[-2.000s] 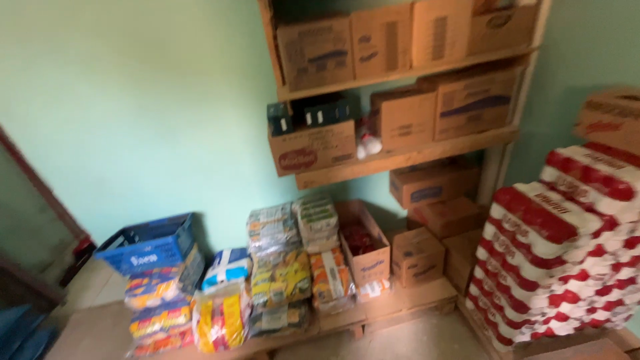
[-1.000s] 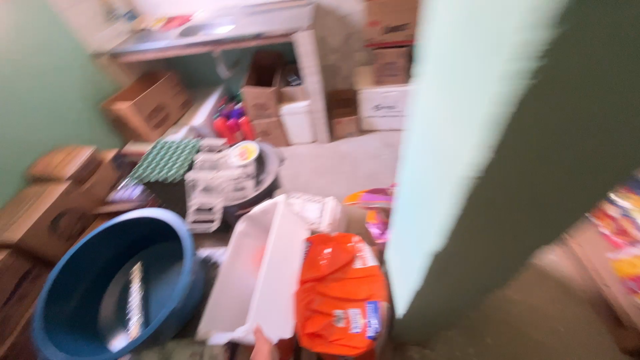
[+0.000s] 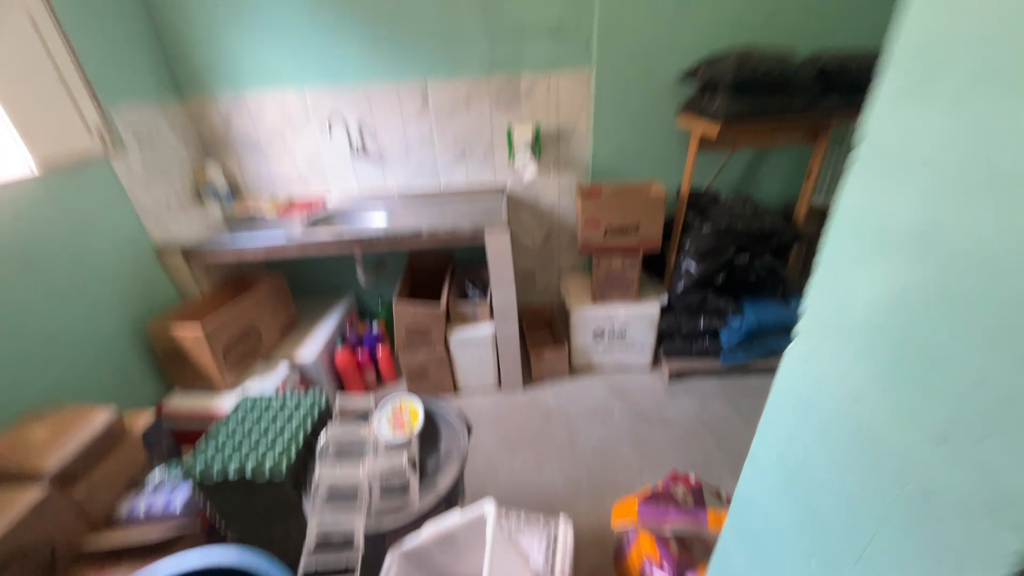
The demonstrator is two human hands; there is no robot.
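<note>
Neither of my hands shows in the head view now. At the bottom centre a white plastic bin (image 3: 480, 544) is cut off by the frame edge. Behind and left of it stands a dark round tub (image 3: 444, 456), topped by clear plastic racks (image 3: 344, 480) and a round container with a yellow and white lid (image 3: 399, 418). Green egg trays (image 3: 260, 432) are stacked to its left. The rim of a blue basin (image 3: 216, 558) appears at the bottom left. Orange and purple packages (image 3: 670, 524) lie at the lower right. The view is blurred.
A sink counter (image 3: 344, 244) runs along the tiled back wall, with cardboard boxes (image 3: 422, 328) and red bottles (image 3: 364, 364) beneath. A wooden table (image 3: 700, 126) bears black bags (image 3: 780, 84). A green wall edge (image 3: 896, 360) fills the right side. Cardboard boxes (image 3: 60, 456) sit at lower left.
The view has swung from the shelves to the sink area and tilted up. Fingers at the white bin's edge one second ago are out of sight, as is the orange package beside it.
</note>
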